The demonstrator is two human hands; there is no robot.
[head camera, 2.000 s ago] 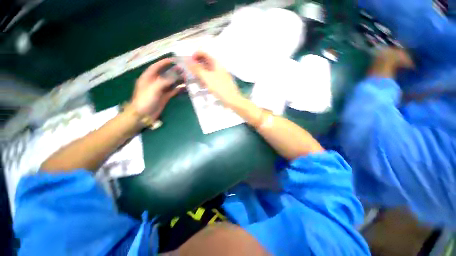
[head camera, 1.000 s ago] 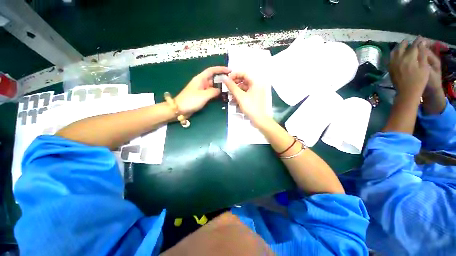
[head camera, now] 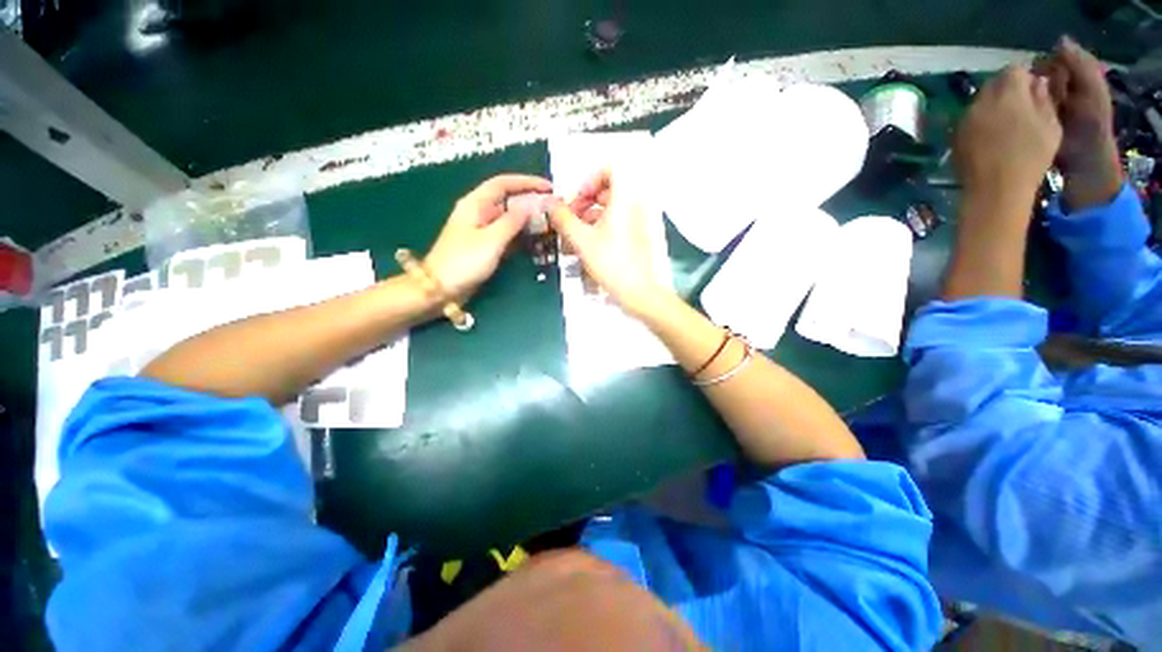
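My left hand holds a small dark electronic part between its fingertips, with a thin dark tail hanging down. My right hand touches the top of the part with its fingertips, where a small greyish piece shows; whether the right fingers grip it is hard to tell. A white sticker sheet with a few grey pieces lies under my right hand, partly hidden by it. More stacked sticker sheets with rows of grey pieces lie under my left forearm.
Plain white backing papers lie right of my hands. A crinkled clear bag is behind the stacked sheets. A white and green spool stands near another person's hands. A worn white rail crosses behind; a white post is at left.
The blurred view has become clear and shifted slightly. Since one second ago, both hands stay together at the part, and the dark tail below it shows more plainly.
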